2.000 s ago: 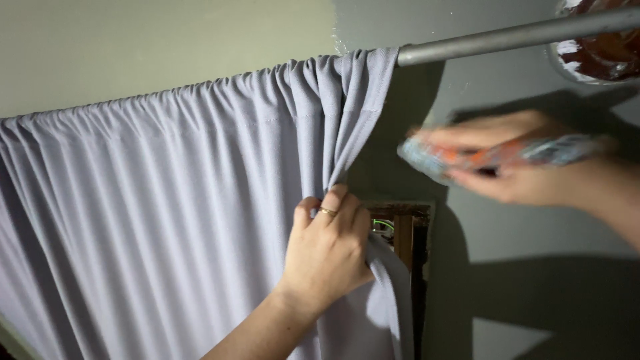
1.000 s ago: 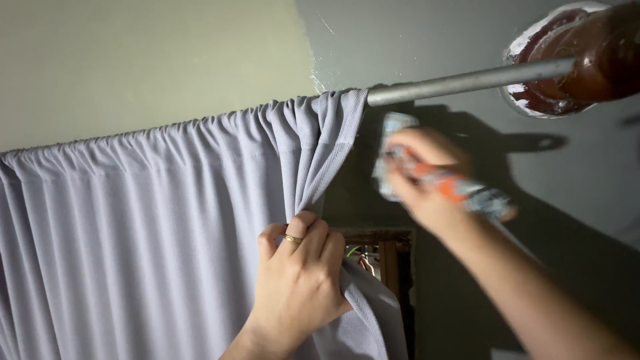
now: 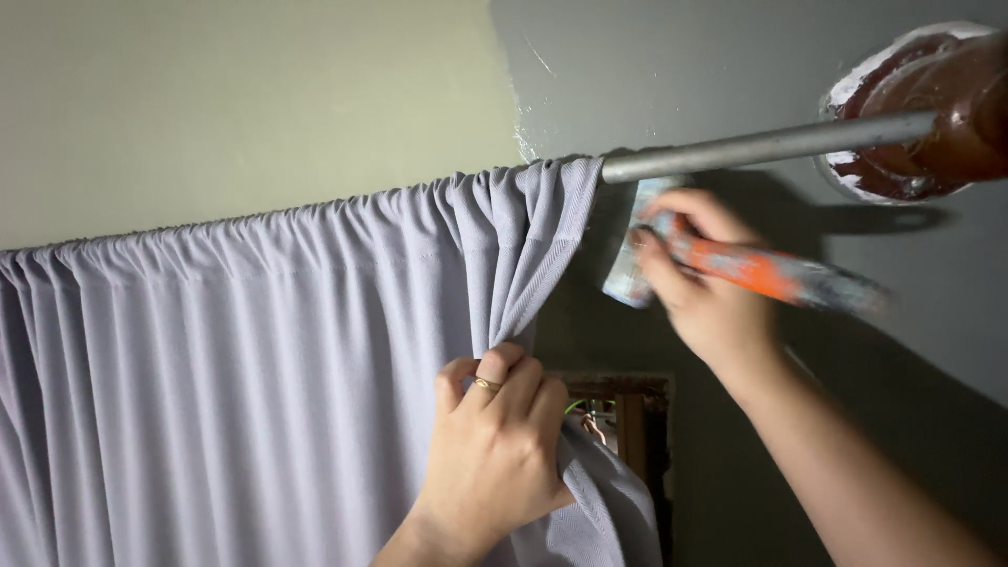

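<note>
A gathered grey curtain [image 3: 315, 378] hangs from a metal rod [image 3: 772, 148]. My left hand [image 3: 500, 441], with a ring on one finger, grips the curtain's edge in a bunch and holds it toward the left. Right of the curtain, just below the rod, my right hand [image 3: 709, 268] is closed around a paint-stained paintbrush [image 3: 748, 272] with an orange handle. The brush's wide head [image 3: 636, 244] points left at the dark grey wall [image 3: 614, 331]; motion blurs it, and whether it touches the wall I cannot tell.
Behind the curtain's lower edge is a recessed wall box [image 3: 630, 425] with wires. The rod's right end meets a brown round fitting [image 3: 913, 118] ringed with white patches. The upper wall is pale green [image 3: 260, 102] at left, grey [image 3: 677, 71] at right.
My right hand with the paintbrush has moved left, closer to the curtain's edge, since two seconds ago. My left hand keeps its hold on the curtain. The view has shifted somewhat.
</note>
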